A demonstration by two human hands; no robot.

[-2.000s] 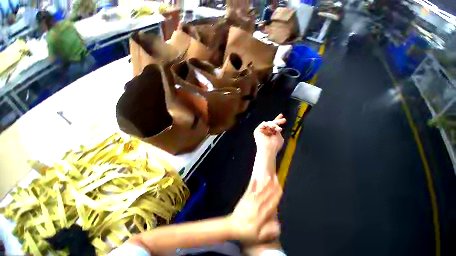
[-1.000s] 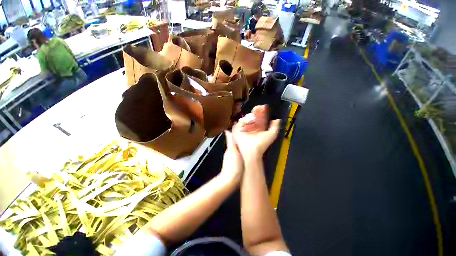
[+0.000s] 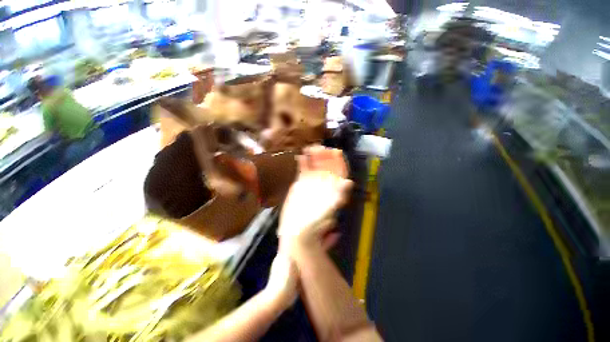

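The view is blurred. My right hand (image 3: pixel 311 204) lies over my left hand, in front of the bench's right edge. My left hand (image 3: pixel 283 270) is mostly hidden behind it, with the wrists crossed. No object shows in either hand, but the finger pose is unclear. A large brown bag body (image 3: pixel 217 217) stands at the bench edge, left of my hands, its dark opening facing left. More brown bag bodies (image 3: pixel 294 113) stand close together behind it.
A heap of yellow strips (image 3: pixel 134 287) lies on the white bench (image 3: pixel 80 194) in front. A person in green (image 3: pixel 67 117) is at another bench on the left. A blue bin (image 3: pixel 366 112) and a pale stool-like top (image 3: pixel 373 145) stand beside the yellow floor line.
My hands have shifted left and closed together, my right hand now covering most of my left. The camera view has turned, so the bags sit lower and further left. The bags stay on the bench.
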